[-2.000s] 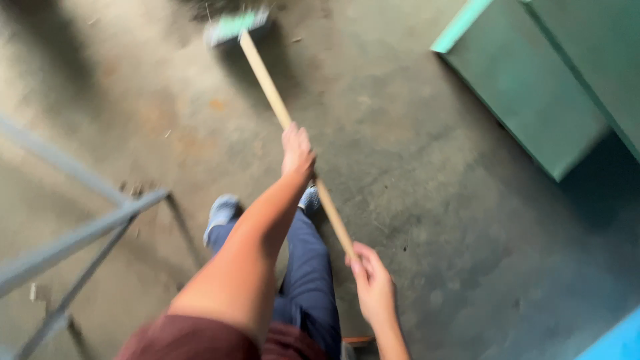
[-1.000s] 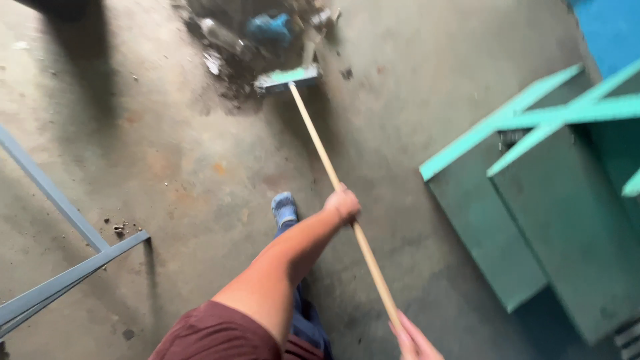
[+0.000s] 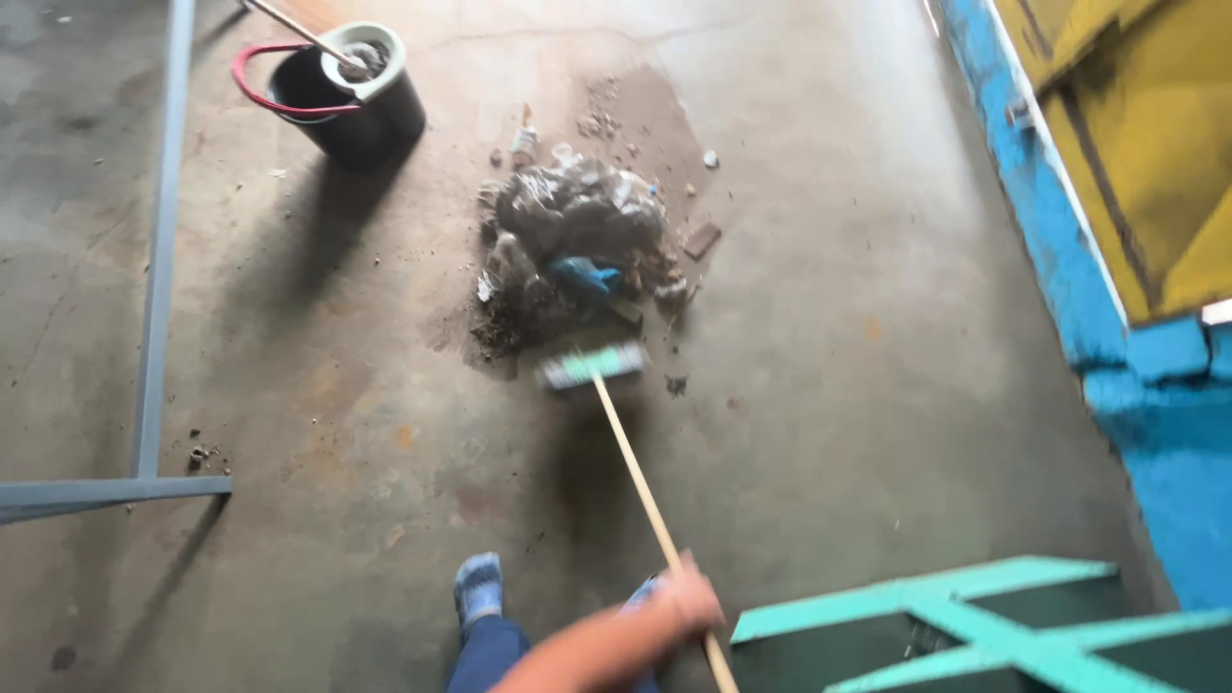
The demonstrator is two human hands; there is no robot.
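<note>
A wooden-handled broom [image 3: 635,472] with a pale green head slants up across the floor. My left hand [image 3: 688,597] is closed around its handle near the bottom of the view. My right hand is out of the frame. The broom head [image 3: 592,366] is at the near edge of a heap of dirt and crumpled clear plastic [image 3: 577,207]. A blue scrap [image 3: 587,273] lies in the heap, and a small brown piece [image 3: 703,241] lies at its right side.
A black bucket [image 3: 371,125] with a red handle and a mop in it stands at the upper left. A grey metal frame [image 3: 159,241] is on the left. Turquoise-edged metalwork [image 3: 1001,635] stands at the lower right, below a blue wall base [image 3: 1030,192] and a yellow metal panel [image 3: 1145,144].
The view has shifted forward, bringing the whole heap and the bucket into sight. My right hand, on the handle's lower part before, has left the frame. My left hand still grips the handle.
</note>
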